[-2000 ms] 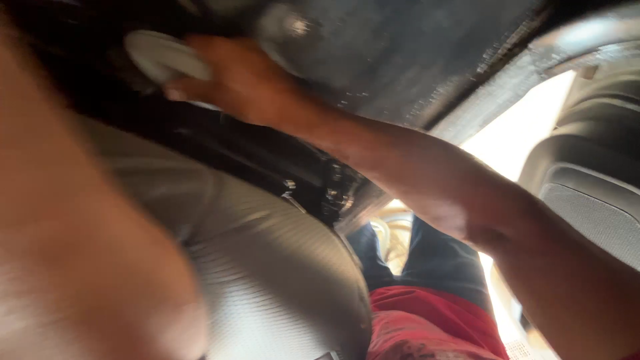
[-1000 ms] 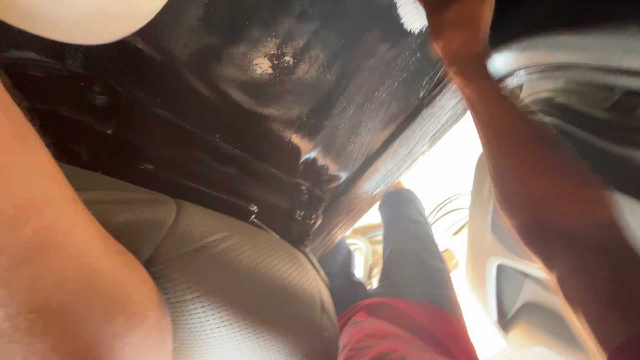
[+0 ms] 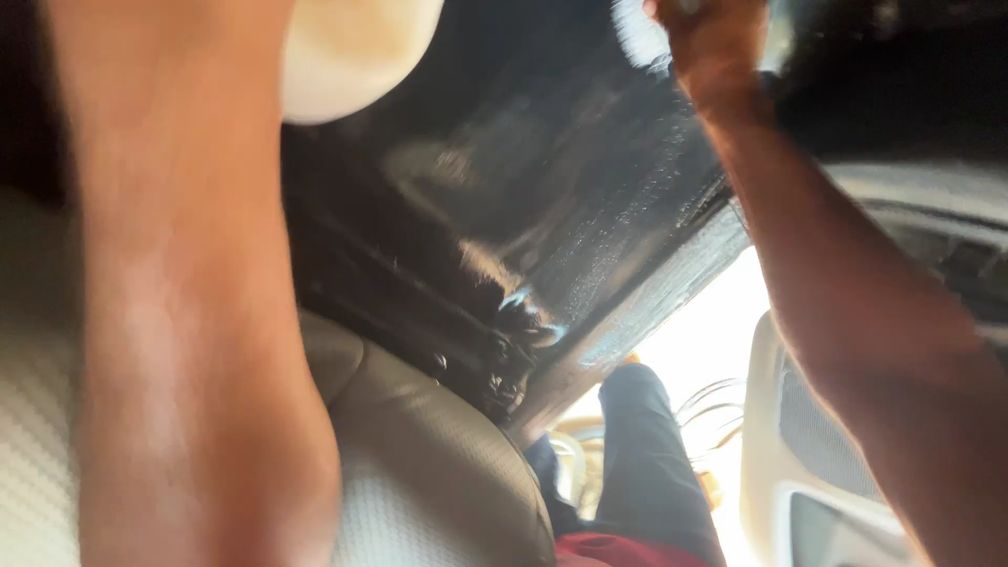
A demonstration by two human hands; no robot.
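Observation:
At the top right, my right hand [image 3: 718, 43] is closed on a brush with white bristles [image 3: 639, 35]; its body is mostly covered by the fingers. The bristles are at the dark, wet vehicle floor [image 3: 583, 181], where small droplets or suds shine along the edge. My left forearm fills the left foreground, and its hand is past the top edge. Beside that forearm is the rounded bottom of a cream-coloured object [image 3: 358, 67], cut off by the frame; what it is, and whether my left hand holds it, cannot be told.
A textured light seat [image 3: 441, 465] takes up the lower middle. The wet door sill [image 3: 654, 291] runs diagonally toward a bright doorway. A door panel with a speaker grille [image 3: 827, 433] stands at the right. My legs in dark trousers [image 3: 646, 441] extend through the opening.
My right hand has moved with the brush from the upper left, beyond the seat, to the upper right near the sill. My left forearm has swung further into view. The cream-coloured object came into view.

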